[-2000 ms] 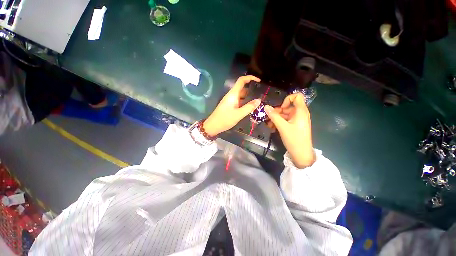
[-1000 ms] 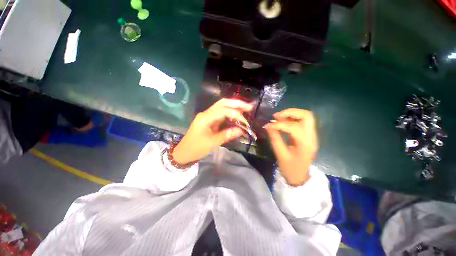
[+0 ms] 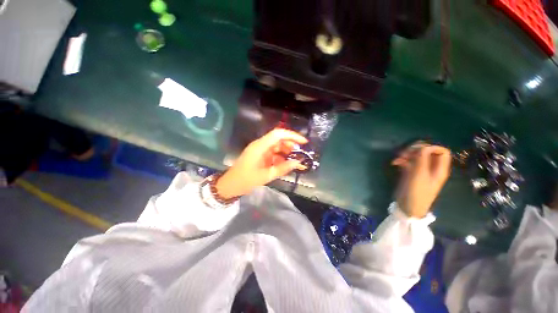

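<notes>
My left hand point(image 3: 264, 160) holds a small round dark unit with a silver edge point(image 3: 304, 159) between thumb and fingers, over the near part of the dark base plate point(image 3: 248, 119). My right hand point(image 3: 423, 174) is out over the bench to the right, blurred, its fingertips bent close together. Whether it holds anything cannot be told. The heap of small silver-and-black fittings point(image 3: 497, 171) lies to the right of it. The large black stand point(image 3: 318, 58) is beyond the plate, with a short red light line below it.
Crinkled clear plastic point(image 3: 324, 124) lies right of the plate. White paper point(image 3: 182, 99) and a pale green ring point(image 3: 211, 119) lie left. A red tray point(image 3: 527, 21) is far right. A blue bin with dark parts point(image 3: 345, 229) is below the bench edge. Another person's sleeve point(image 3: 538, 235) shows at right.
My right hand has moved away from my left hand, rightwards towards the heap. My left hand keeps the round unit near the plate. The view has shifted, and the blue bin's parts now show.
</notes>
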